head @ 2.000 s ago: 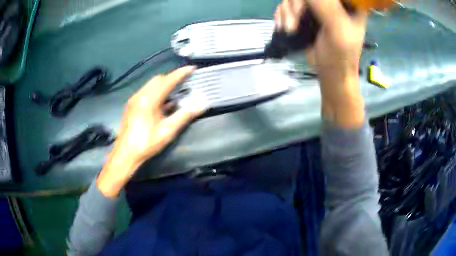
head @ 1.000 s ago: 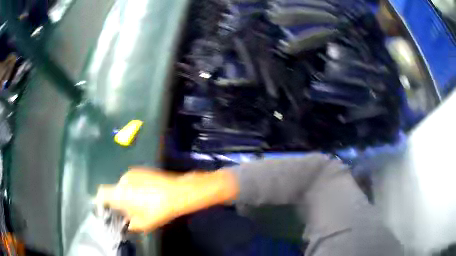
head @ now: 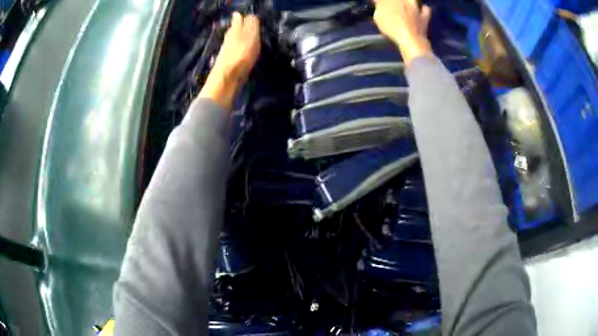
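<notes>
Several dark units with grey ribbed edges (head: 354, 141) stand side by side in a row in the crate, one of them lying askew nearer to me. My left hand (head: 241, 41) reaches over the dark corded mass (head: 262, 131) left of the row; its fingers are bent, and whether it holds a cord is too dark to tell. My right hand (head: 401, 23) is at the far end of the row, near the top edge of the picture, fingers bent downward; what its fingertips touch is not clear.
The green bench edge (head: 98, 151) curves along the left. A blue crate wall (head: 547, 98) runs along the right, with clear plastic (head: 521, 138) beside it. A yellow block (head: 107, 327) shows at the lower left. A white surface (head: 567, 295) is at the lower right.
The view has turned from the bench to the crate. Both arms now reach over the crate. The silvery unit at my right hand a second ago is no longer seen there.
</notes>
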